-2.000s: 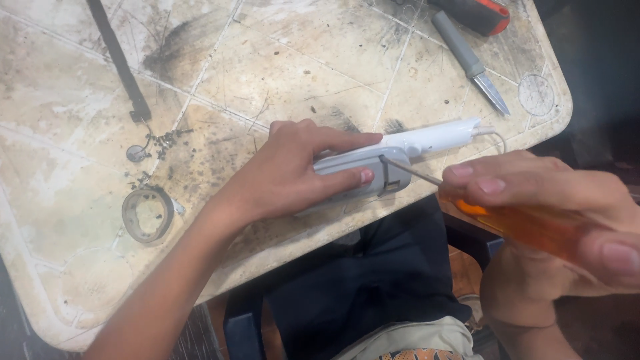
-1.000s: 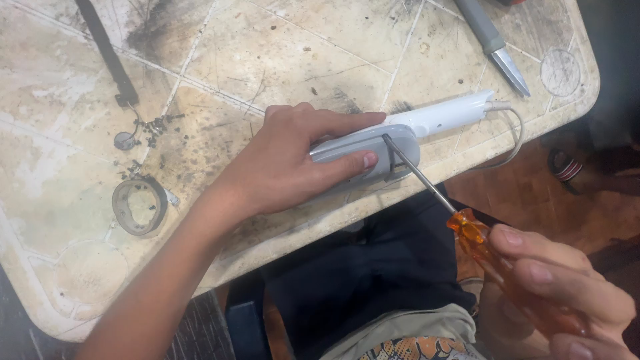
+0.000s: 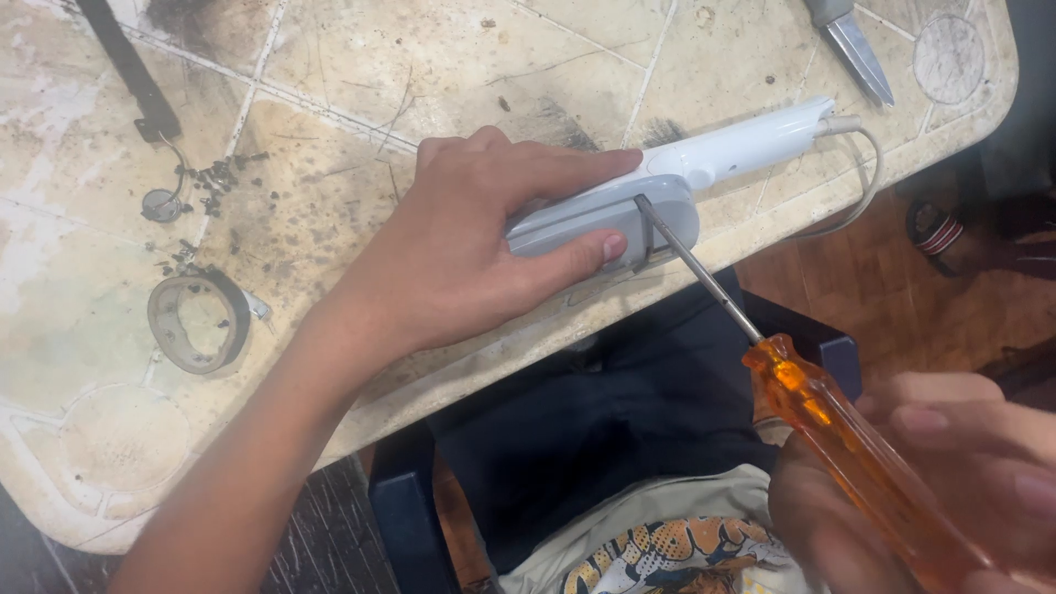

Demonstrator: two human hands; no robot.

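Observation:
A white and grey corded handheld appliance (image 3: 734, 148) lies near the table's front edge, its cord leaving the right end. My left hand (image 3: 487, 223) grips the grey body, thumb on the near face and fingers over the far side. At the lower right, my right hand (image 3: 924, 462) is around a screwdriver with a clear orange handle (image 3: 850, 445). The screwdriver's metal tip touches a dark slot in the grey part, just right of my left thumb. Part of my right hand is blurred and cut off by the frame.
On the table (image 3: 330, 74) lie a roll of tape (image 3: 198, 323), small screws (image 3: 216, 183), a round metal disc (image 3: 161, 205), a dark strip (image 3: 132, 74) and a grey-handled knife (image 3: 858, 58). A blue chair arm (image 3: 800, 338) is below the edge. Another person's foot (image 3: 936, 235) shows at right.
My right hand and the screwdriver handle have swung lower, away from the table, while the tip stays at the grey part. My left hand keeps its grip. The view has shifted somewhat.

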